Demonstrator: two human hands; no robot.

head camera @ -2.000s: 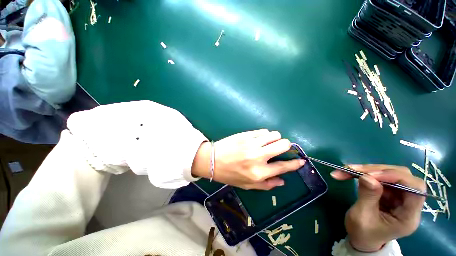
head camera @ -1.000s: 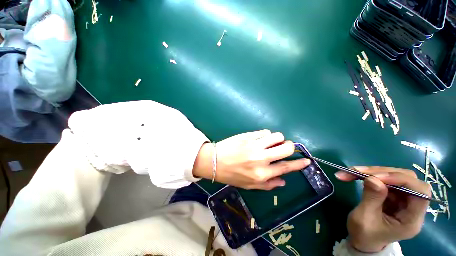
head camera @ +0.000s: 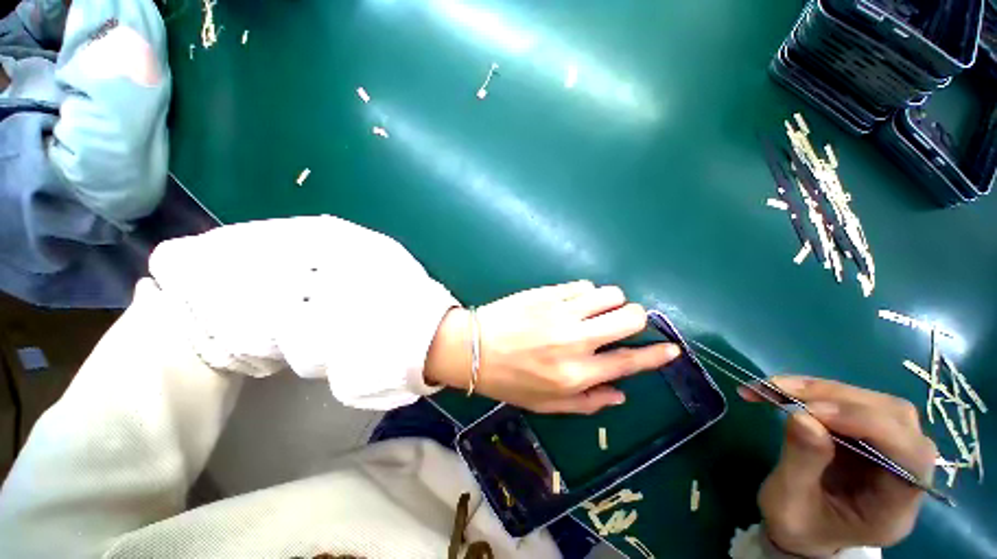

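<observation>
A dark phone middle frame [head camera: 629,467] with a thin silver rim and a large open window lies tilted at the bench's front edge. My left hand [head camera: 558,349] rests over its upper left side, with the index fingertip on the far end. A gold flex cable shows in the frame's near end. My right hand [head camera: 842,464] holds silver tweezers [head camera: 789,402] like a pen. Their tips point at the frame's far right corner, parted a little; whether they touch it I cannot tell. Nothing is seen between the tips.
Cream and black strips [head camera: 822,207] lie in a pile at upper right. More cream strips [head camera: 949,399] lie at right, and some [head camera: 614,511] near my lap. Stacked frames [head camera: 864,66] stand at the upper right corner. Another worker's sleeve [head camera: 115,109] is at upper left. Small scraps dot the green mat [head camera: 437,218].
The tweezers have tilted, their rear end lower and their two arms now visibly apart. My right hand has shifted slightly. My left hand and the frame moved slightly right since the earliest view.
</observation>
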